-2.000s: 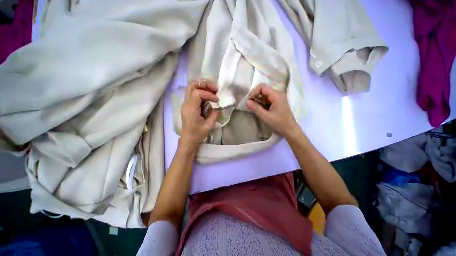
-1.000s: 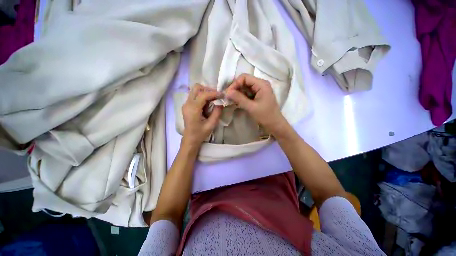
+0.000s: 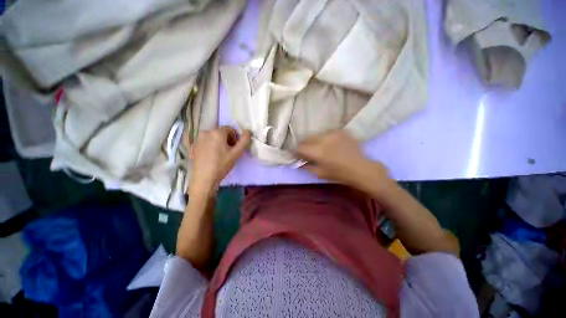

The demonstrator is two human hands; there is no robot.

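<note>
Cream trousers (image 3: 347, 56) lie opened on the white table in front of me. Their waistband (image 3: 276, 154) is bunched near the table's front edge, with a small white loop at it. My left hand (image 3: 217, 149) pinches the cloth at the left end of the waistband between thumb and finger. My right hand (image 3: 332, 155) is blurred, at the waistband's right end; a small bright glint shows just below its fingertips. Whether it grips cloth or a tool is hidden.
A large heap of cream garments (image 3: 124, 99) hangs over the table's edge at left, beside a pale tub (image 3: 28, 118). Another cream garment piece (image 3: 496, 49) lies at the upper right. Blue cloth (image 3: 56, 254) is on the floor at lower left; bagged cloth (image 3: 521, 267) is at lower right.
The view has shifted. The trousers are rearranged, with the waistband bunched and turned. My hands have moved from the inner cloth to the waistband and are farther apart.
</note>
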